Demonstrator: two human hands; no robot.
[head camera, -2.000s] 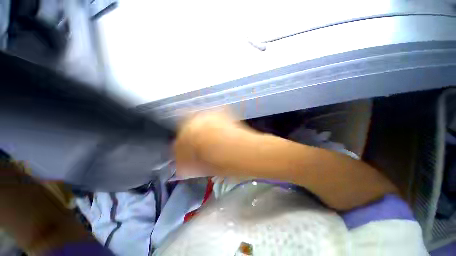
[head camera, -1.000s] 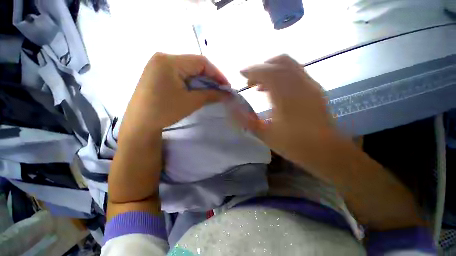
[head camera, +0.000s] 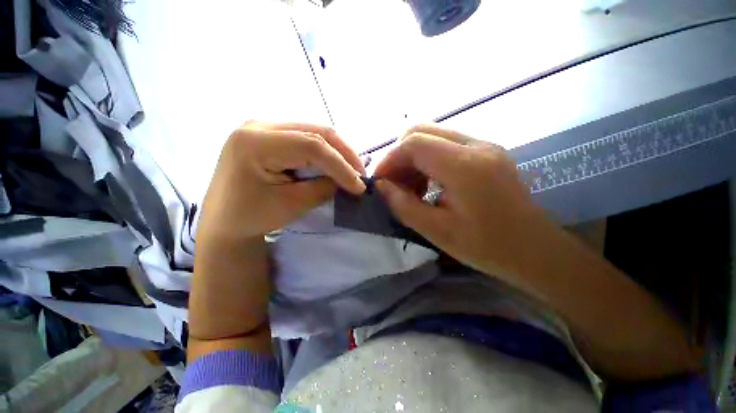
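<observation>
A light grey garment piece (head camera: 311, 266) hangs over the table's front edge towards my lap, with a dark grey part (head camera: 367, 216) at its top. My left hand (head camera: 282, 177) pinches the top edge of the dark part between thumb and forefinger. My right hand (head camera: 452, 185) pinches the same edge just to the right, fingertips close to those of my left hand. A ring shows on my right hand. The rest of the cloth under both hands is hidden.
A white machine bed (head camera: 516, 64) with a dark seam line lies ahead. A dark cylindrical attachment (head camera: 444, 14) is at the top. A ruler (head camera: 629, 145) runs along the grey front edge. Grey and dark cut cloth pieces (head camera: 97, 137) are heaped at the left.
My right hand has come in to the cloth edge beside my left hand. The dark part now shows between them. Before that, dark cloth was swung across the left side.
</observation>
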